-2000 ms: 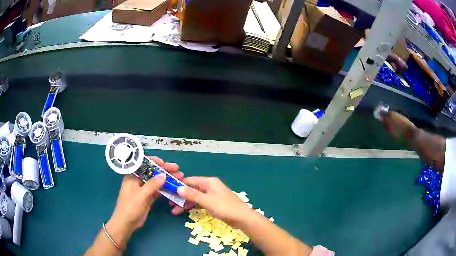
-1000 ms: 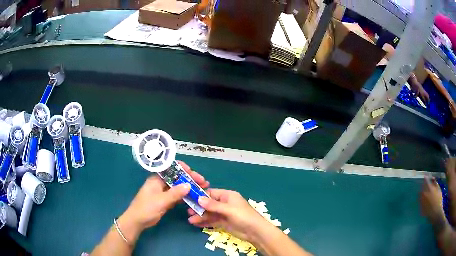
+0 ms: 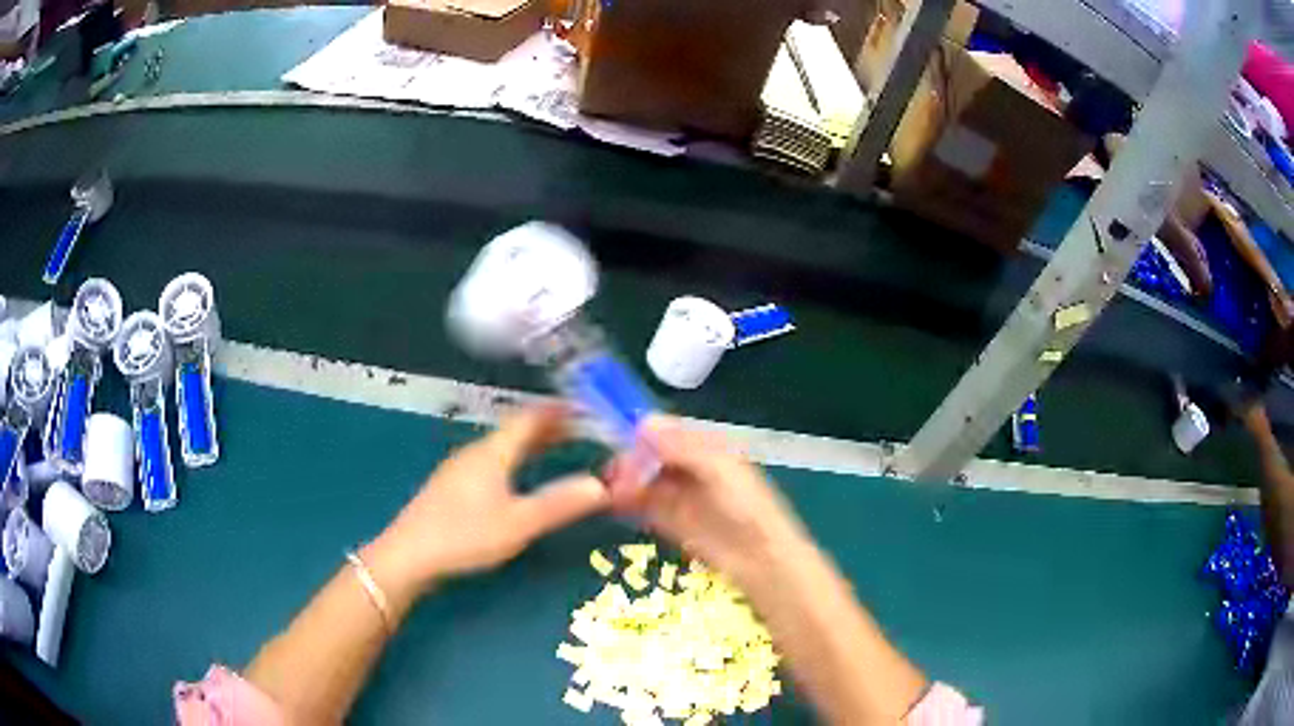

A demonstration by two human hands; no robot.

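A white handheld fan unit [image 3: 528,291] is held up at the centre, blurred, its round head over the dark belt and its blue battery [image 3: 610,393] showing in the open handle. My right hand [image 3: 698,489] grips the lower end of the handle. My left hand [image 3: 497,489] is beside it, fingers apart, thumb near the handle end; whether it touches is hard to tell. A loose pile of small yellow pads [image 3: 674,645] lies on the green bench below my hands.
Waiting fan units [image 3: 107,461] crowd the bench at left. The dark belt [image 3: 355,255] carries a fan [image 3: 691,342] beyond my hands and others at both sides. A slanting metal post [image 3: 1057,298] stands right. Another worker's hand [image 3: 1263,440] and a blue pile [image 3: 1249,589] are far right.
The fan unit has moved up and away over the belt in my right hand. My left hand has come off the middle of the handle. The fan on the belt has moved left.
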